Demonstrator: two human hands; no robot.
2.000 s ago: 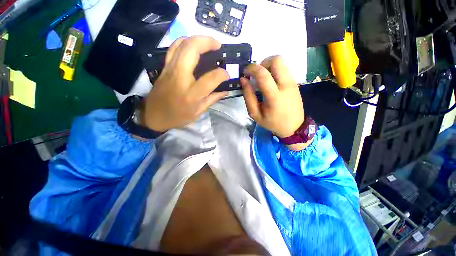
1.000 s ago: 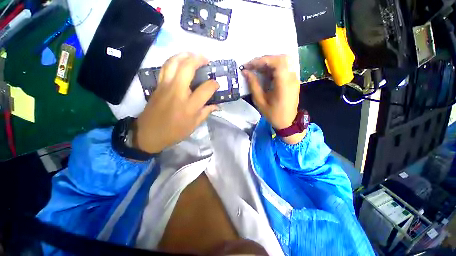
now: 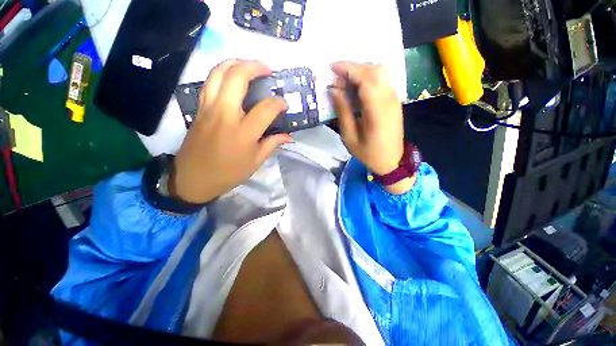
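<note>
The phone mid-frame [image 3: 294, 101], a dark tray with small white marks, lies across the near part of the white sheet. My left hand [image 3: 226, 132] grips it from above around its middle and hides much of it. My right hand [image 3: 370, 115] is just right of its end, not touching it, thumb and fingers bent and a little blurred. A dark gap shows between the fingers; I cannot tell whether they hold a small part. A black mainboard cover [image 3: 270, 16] with holes lies further back on the sheet.
A glossy black back cover [image 3: 154, 64] lies at the left of the sheet. A yellow-labelled tube [image 3: 78, 88] and blue pick [image 3: 57, 71] lie on the green mat. At the right are a black box [image 3: 427, 21], the yellow screwdriver body [image 3: 461, 61] and a large black tray [image 3: 550, 196].
My right hand has come away from the mid-frame's right end, where its fingertips had held a small dark ring-like part a second ago. My left hand keeps its hold.
</note>
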